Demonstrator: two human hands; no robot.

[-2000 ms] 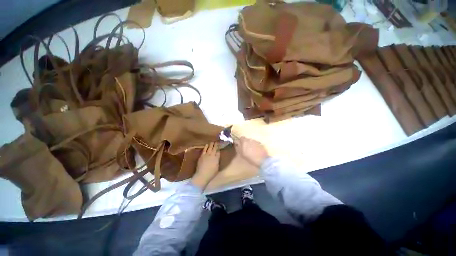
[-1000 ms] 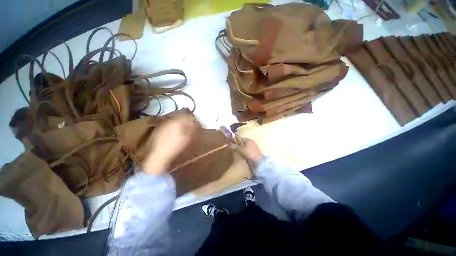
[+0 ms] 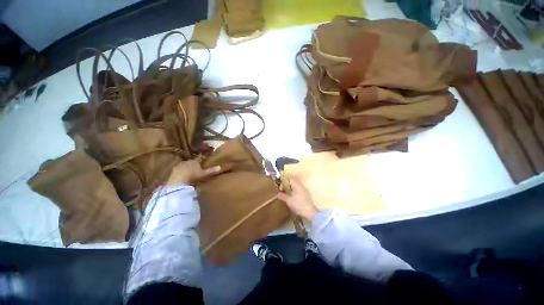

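Note:
A brown bag body (image 3: 238, 199) lies in front of me at the table edge, with a thin pale edge line running across it and its lower part over the edge. My left hand (image 3: 195, 171) holds the bag's upper left side near the strapped heap. My right hand (image 3: 296, 198) is closed on the slim brown handle of the hammer (image 3: 298, 223); the bright metal part lies just above the fingers, by the bag's right edge. The pale work board (image 3: 346, 184) is right of the hand, partly under the bag.
A heap of strapped bags (image 3: 143, 131) is on the left. A stack of bag bodies (image 3: 382, 89) stands beyond the board. Overlapping brown panels (image 3: 507, 125) lie at the right. A yellow sheet (image 3: 310, 12) and brown pieces are at the back.
My left hand has moved left from beside the right hand to the bag's upper left side. The bag is turned and spread nearer me. The view has shifted, so the heaps appear further right.

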